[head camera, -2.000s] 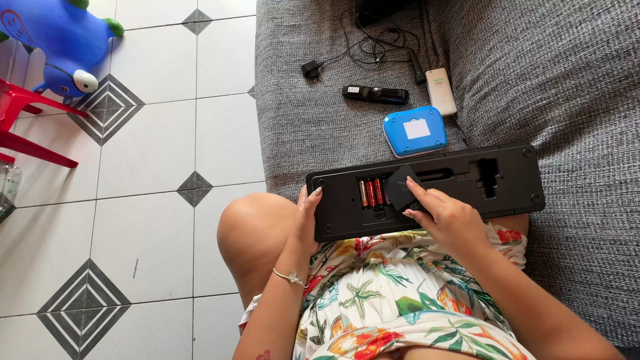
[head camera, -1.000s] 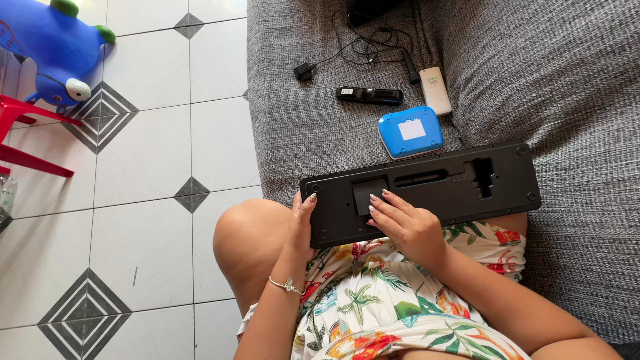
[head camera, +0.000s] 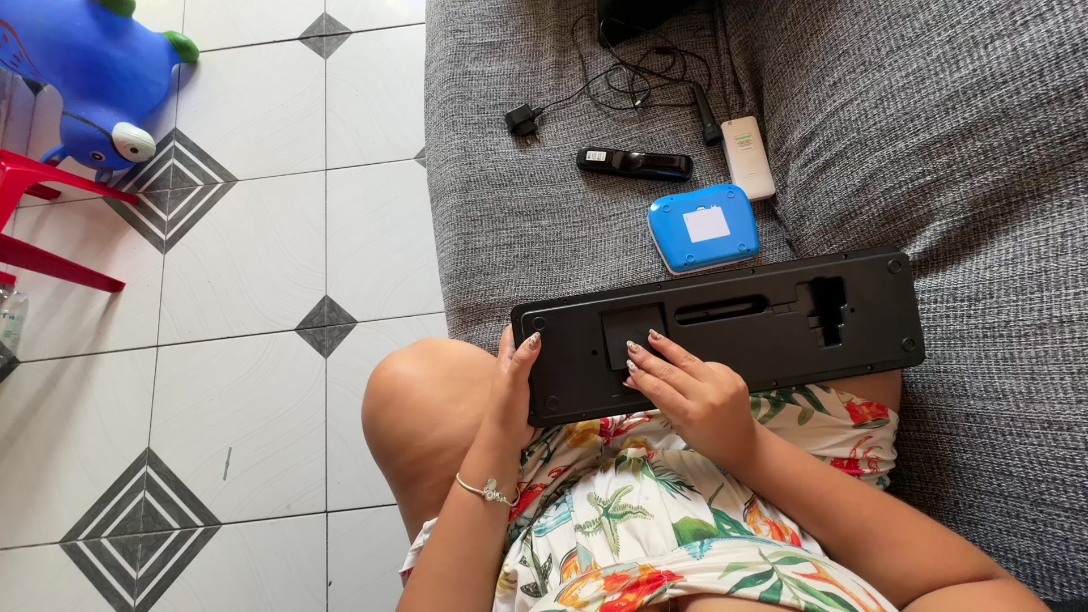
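A long black plastic device (head camera: 799, 357), its underside facing up, lies across my lap. My left hand (head camera: 513, 382) grips its left end, the thumb on top. The fingertips of my right hand (head camera: 693, 391) rest on a square battery cover (head camera: 631, 327), which sits over the compartment in the left part of the underside. The batteries are hidden beneath it. An elongated slot (head camera: 721, 309) and a stepped recess (head camera: 826, 311) show farther right on the same face.
On the grey sofa (head camera: 501, 229) beyond the device lie a blue plastic device (head camera: 704, 228), a black remote control (head camera: 635, 164), a white remote control (head camera: 748, 157) and a black adapter (head camera: 521, 121) with tangled cable. A red plastic stool (head camera: 59, 255) and blue toy (head camera: 102, 76) stand on the tiled floor.
The battery cover, held in my right hand over the device earlier, now lies over the compartment where red batteries showed. My right hand now rests flat-fingered on it. My left hand keeps its grip.
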